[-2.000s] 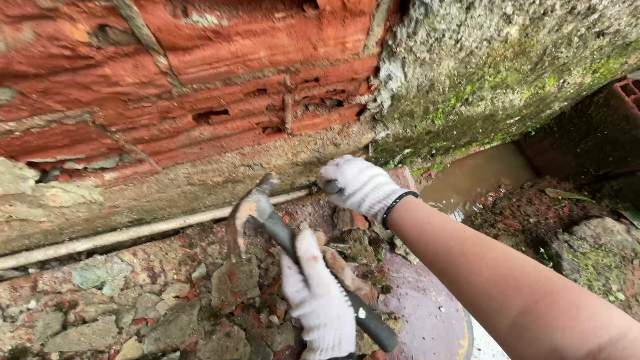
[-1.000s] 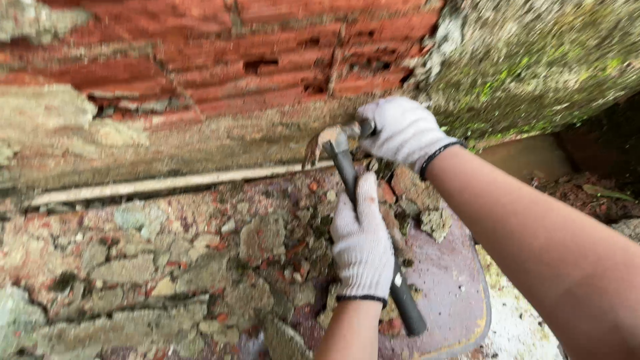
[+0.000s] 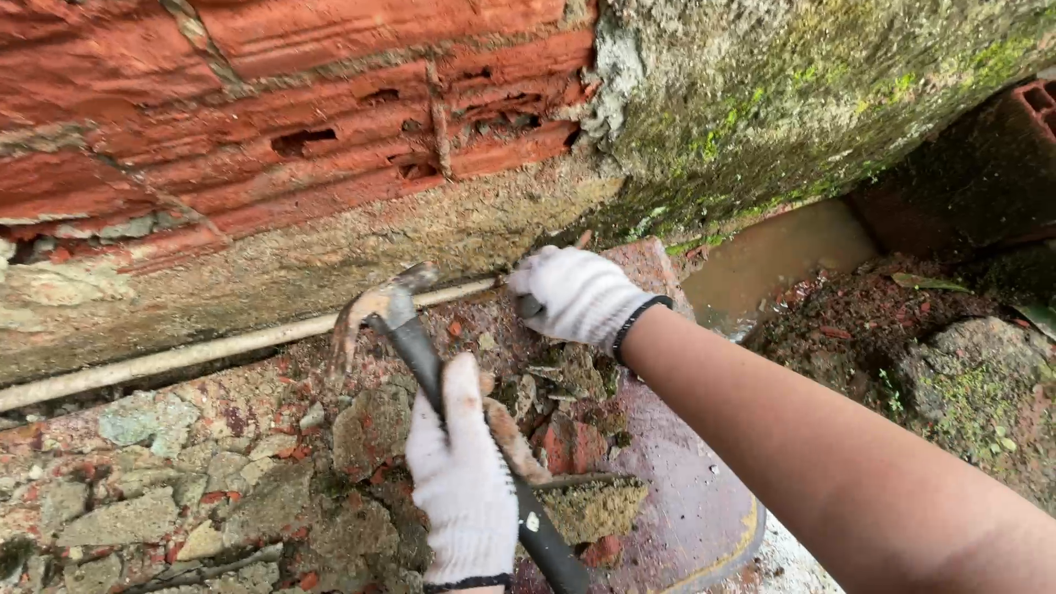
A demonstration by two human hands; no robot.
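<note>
My left hand [image 3: 466, 478], in a white knit glove, grips the black handle of a claw hammer [image 3: 404, 309]. The hammer's worn metal head is left of my right hand, apart from it, over a thin pale pipe [image 3: 206, 351] along the wall's foot. My right hand [image 3: 577, 297], gloved too, is closed around a mostly hidden metal tool [image 3: 530, 307], whose dark end shows at the fingers; its exact kind cannot be told. This hand is at the base of the broken red hollow-brick wall [image 3: 346, 124], near the corner with the mossy wall.
Broken mortar and brick rubble [image 3: 272, 503] covers the ground at left. Larger fragments lie on a purplish slab [image 3: 685, 487] with a yellow edge line. Muddy water [image 3: 775, 256] stands at right, beside a mossy rock [image 3: 982, 379] and a hollow brick [image 3: 1035, 107]. The mossy wall [image 3: 767, 107] rises behind.
The hammer head was close against my right hand one second ago; it is now farther left, with a gap between them. Both hands keep their grips. The view has shifted somewhat.
</note>
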